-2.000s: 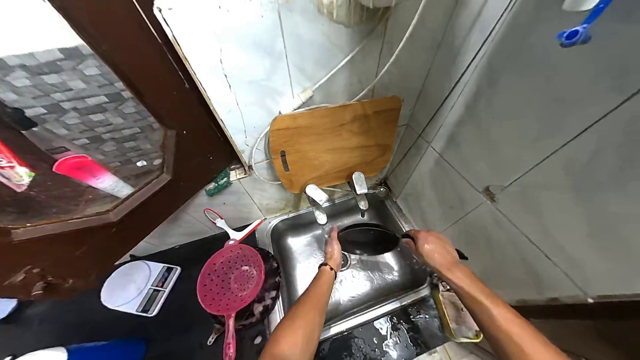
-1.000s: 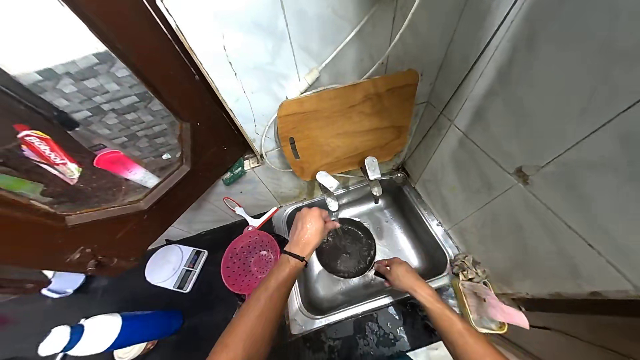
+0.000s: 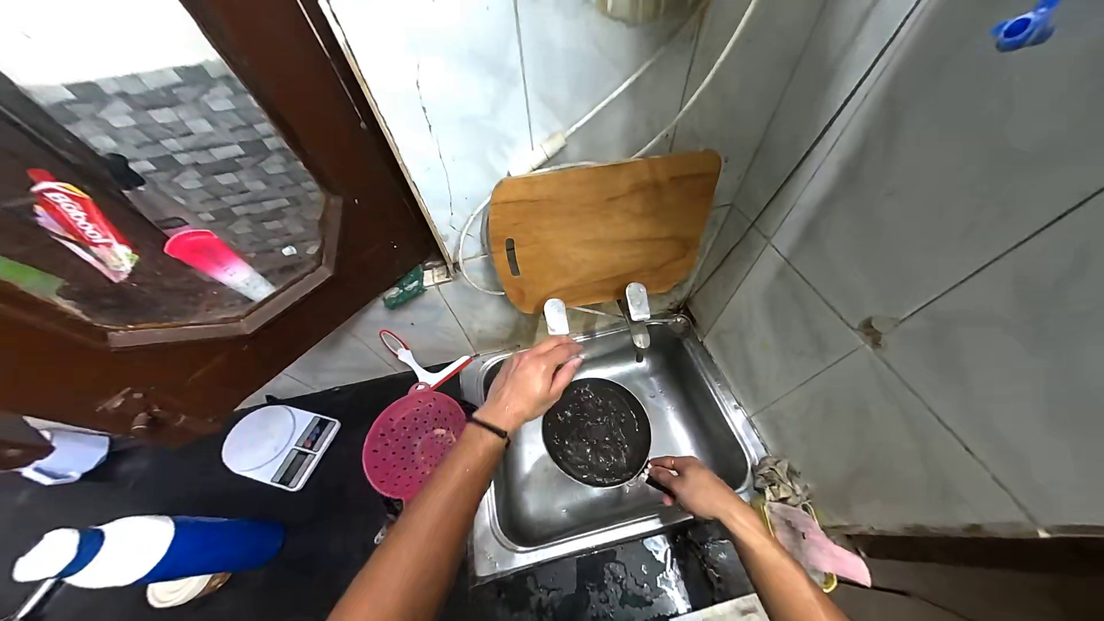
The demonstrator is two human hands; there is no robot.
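Observation:
A round black frying pan [image 3: 597,431] with a wet inner face lies over the stainless steel sink [image 3: 561,522]. My right hand [image 3: 690,485] grips its short dark handle at the lower right. Near the pan's upper left edge, beside the taps, my left hand [image 3: 535,379] is raised with its fingers slightly bent; nothing shows in it. Two taps with pale handles, a left one [image 3: 556,316] and a right one [image 3: 637,312], stand at the sink's back edge. A wooden cutting board [image 3: 604,228] leans on the tiled wall behind them.
Left of the sink are a pink colander [image 3: 412,444], a red and white handled tool [image 3: 424,366], a white kitchen scale [image 3: 280,447] and a blue and white bottle [image 3: 155,550]. Right of it sits a tray with a pink cloth [image 3: 815,543]. A brown framed door [image 3: 362,250] stands at left.
The pan was seen nearly edge-on between both hands two seconds ago; its inner face now shows. My left hand has come off the pan's rim since one second ago.

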